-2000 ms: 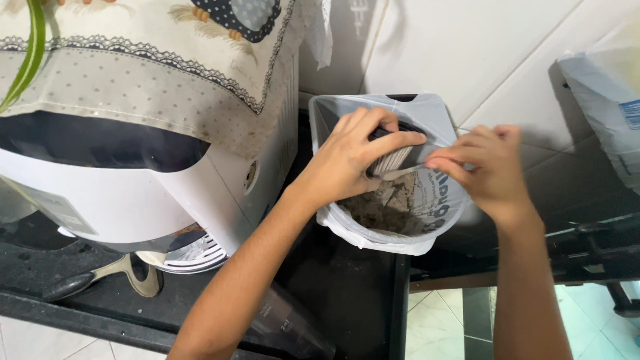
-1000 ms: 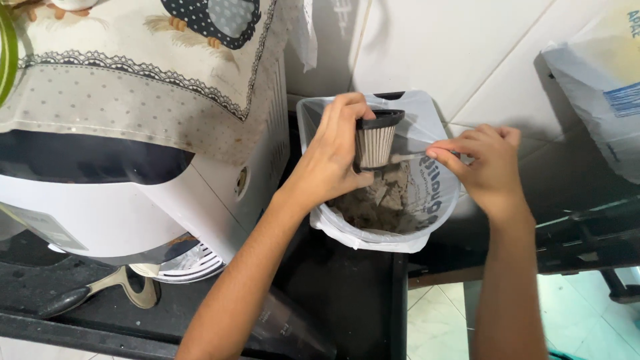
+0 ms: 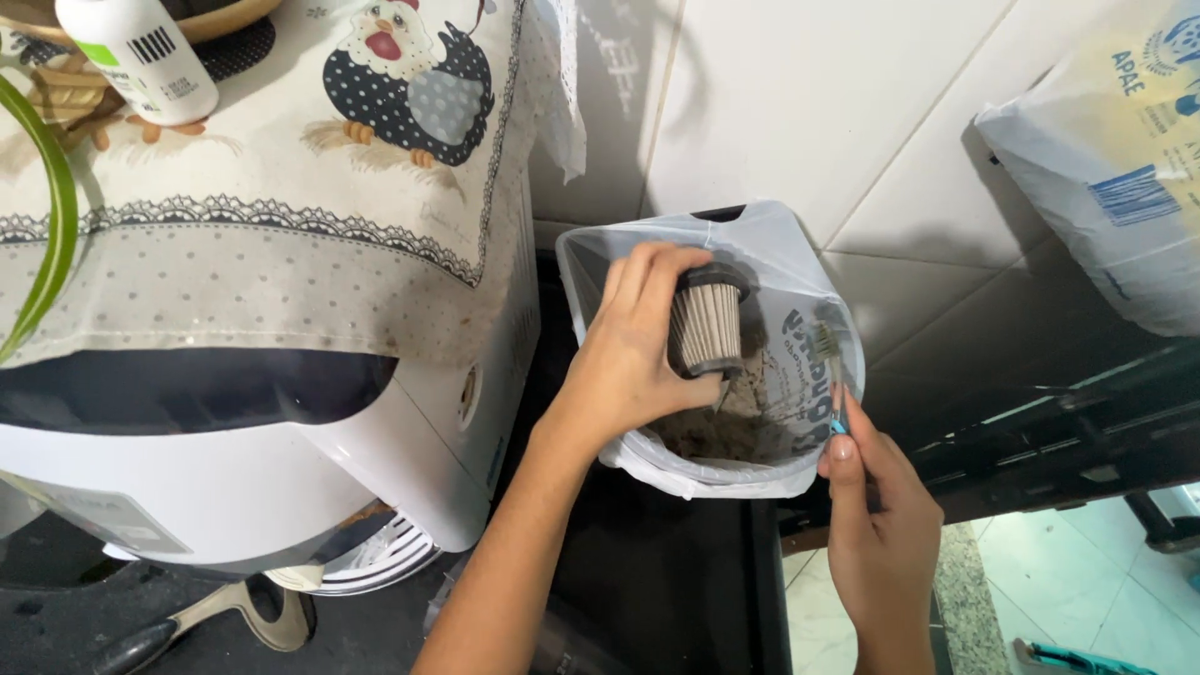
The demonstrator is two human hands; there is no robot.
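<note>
My left hand holds a pleated filter cartridge with dark end rims, tilted, over the opening of a small bin lined with a printed plastic bag. In my right hand is a toothbrush, its bristles up by the bin's right inner wall and apart from the filter. Grey-brown dust and debris lie in the bottom of the bag. The filter's far side is partly hidden by my left fingers.
A white appliance under a hen-print cloth stands left of the bin, with a white bottle on top. A utensil with a dark handle lies at the lower left. Tiled wall rises behind; a plastic package is at the right.
The toothbrush has moved from beside the filter to the bin's right side, and my right hand has come lower. My left hand still holds the filter, now turned to a different angle.
</note>
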